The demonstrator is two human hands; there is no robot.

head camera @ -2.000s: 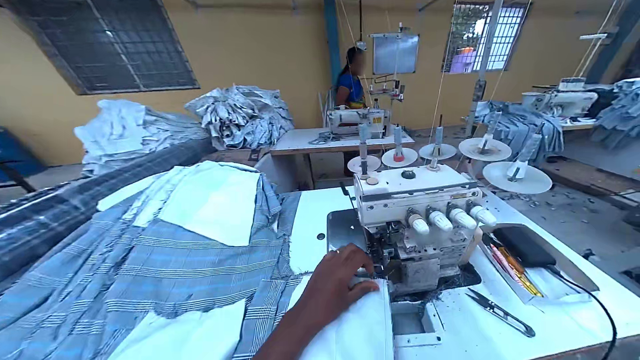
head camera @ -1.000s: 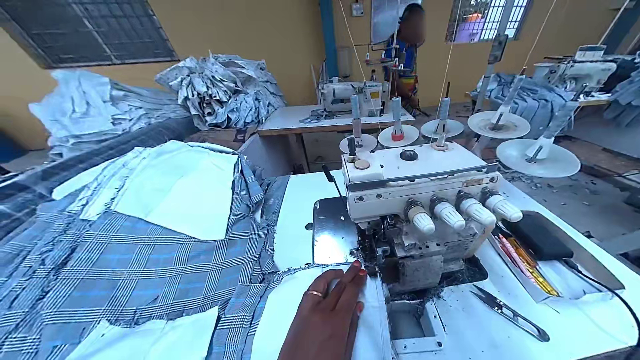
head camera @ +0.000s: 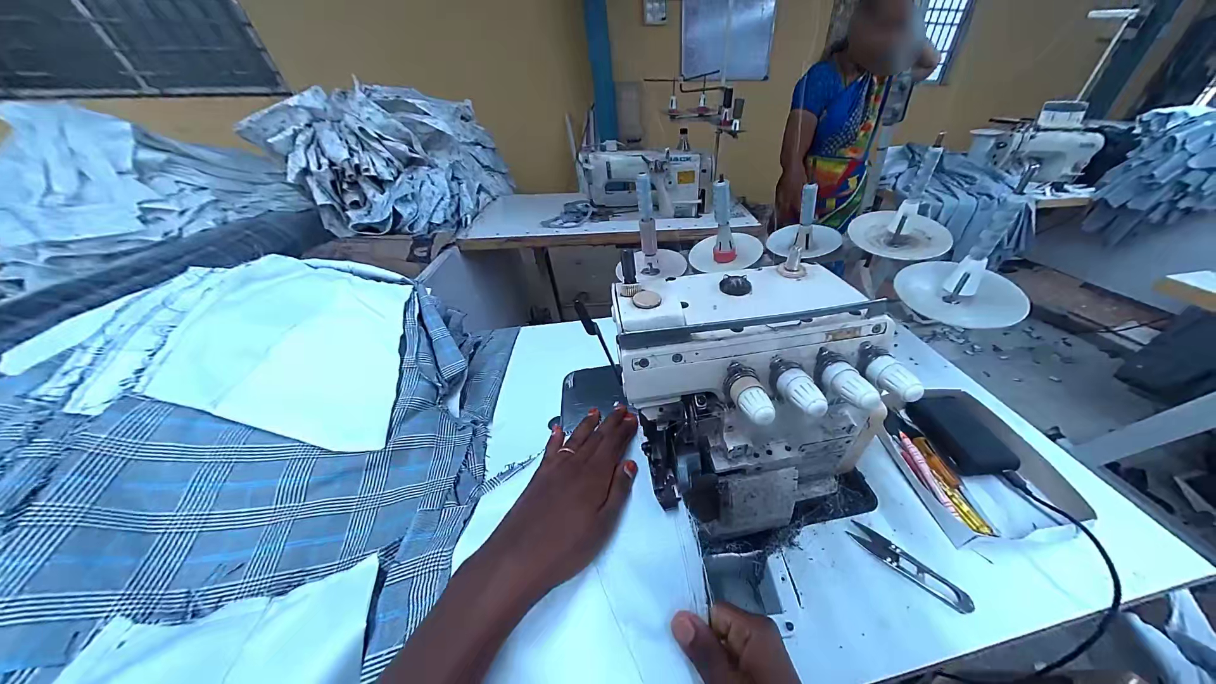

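Note:
A white overlock sewing machine (head camera: 750,332) with several white tension knobs stands on a white table. White fabric (head camera: 608,598) lies along the left of its presser area. My left hand (head camera: 579,494) rests flat on this fabric, fingers together and pointing at the needle area. Lower down, my right hand (head camera: 731,646) pinches the fabric's right edge between thumb and fingers. Blue-grey plaid fabric (head camera: 247,494) with white pieces on it spreads to the left. The needle itself is hidden.
Thread snips (head camera: 912,565) lie right of the machine, beside a tray (head camera: 1054,475) holding pens and a black device with a cable. Thread cone stands (head camera: 961,294) rise behind. A person (head camera: 836,123) stands beyond, near another sewing machine (head camera: 646,180) and cloth heaps (head camera: 380,161).
My right hand has come into view at the fabric's right edge. My left hand remains on the white fabric by the machine. The person behind has moved right since the earliest frame.

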